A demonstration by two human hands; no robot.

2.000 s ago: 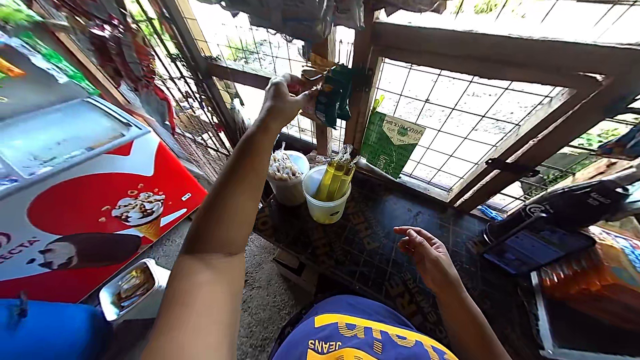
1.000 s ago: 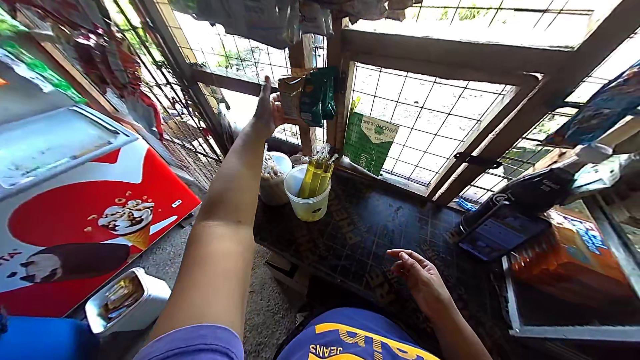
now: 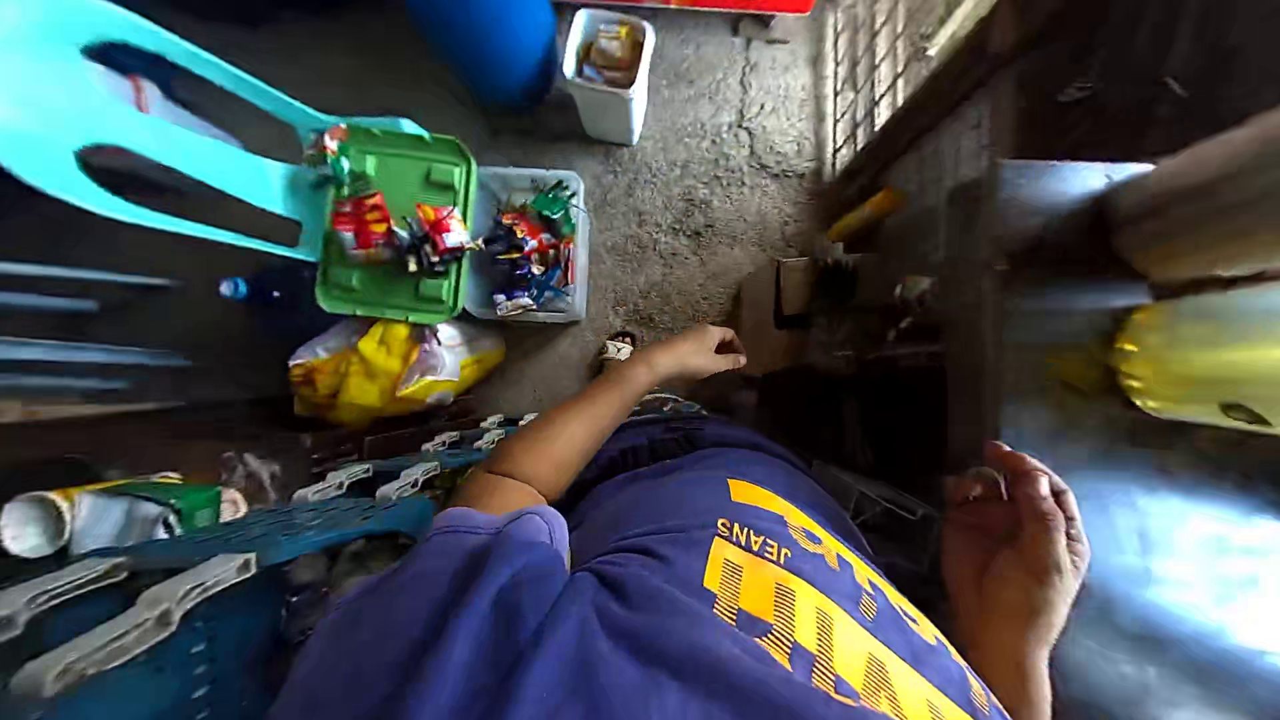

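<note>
My left hand (image 3: 700,352) hangs over the floor in front of my body, its fingers loosely curled with a gap at the thumb and nothing seen in it. My right hand (image 3: 1015,540) is half curled at the edge of the dark, shiny table (image 3: 1180,600), a ring on one finger and no object seen in it. Beyond it, a blurred yellowish container (image 3: 1200,355) stands on the table. To the left of my left hand, a clear plastic bin (image 3: 578,300) holds colourful snack packets (image 3: 530,250). Its green lid (image 3: 400,290) bears several packets too.
A turquoise plastic chair (image 3: 200,180) stands at upper left, near a blue drum (image 3: 490,50) and a white bin (image 3: 612,115). A yellow bag (image 3: 375,375) lies below the green lid. At lower left are blue crates (image 3: 200,640) with pale clips. A cardboard box (image 3: 765,320) is by the table.
The view has swung far down and left, to the floor. My left hand has come down from the packets hanging at the window grille to beside my body.
</note>
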